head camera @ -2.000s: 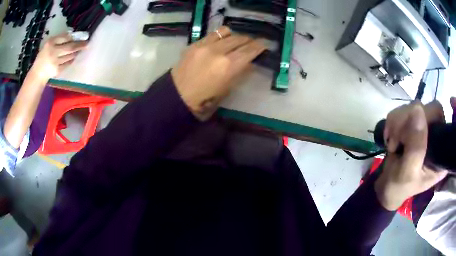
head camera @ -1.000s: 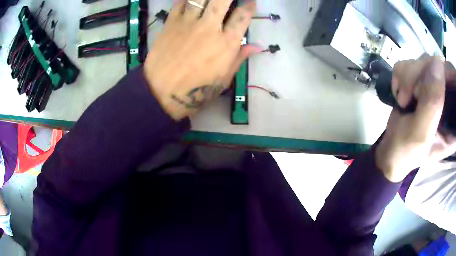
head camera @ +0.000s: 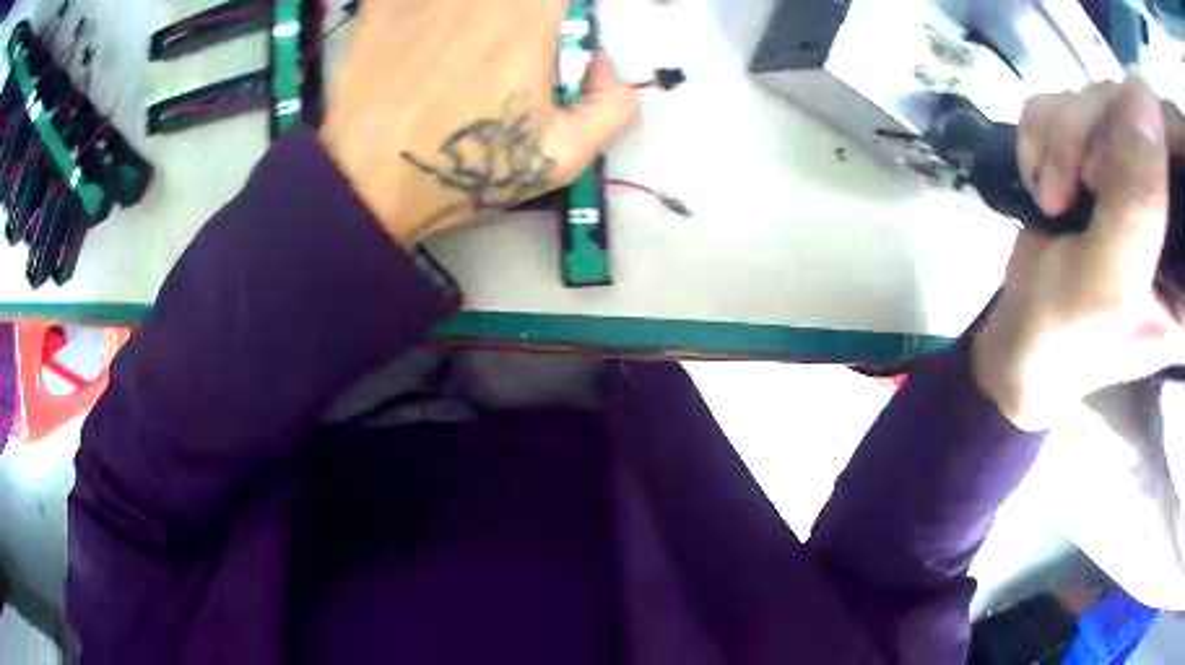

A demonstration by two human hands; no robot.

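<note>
A green circuit board strip (head camera: 585, 234) lies upright in view on the bench, its near end close to the bench edge. My left hand (head camera: 474, 111) lies over the strip and its black housings, thumb on the strip; its fingertips are cut off by the top edge, so its grip cannot be told. A lead wire with a black connector (head camera: 669, 78) sticks out right of the strip. My right hand (head camera: 1092, 195) is closed around the black electric screwdriver (head camera: 1001, 169), whose front end is at the screw feeder (head camera: 897, 78). The bit is too blurred to make out.
Another comb-shaped unit (head camera: 289, 78) lies left of my left hand, its black housings pointing left. More units are piled (head camera: 65, 143) at the far left. The bench's green edge (head camera: 650, 338) runs across below. A red stool (head camera: 52, 390) stands lower left. A person's pale sleeve (head camera: 1118, 481) is at right.
The view has shifted right. My left hand has moved from the housings to over the strip. My right hand has brought the screwdriver up from the bench edge to the feeder.
</note>
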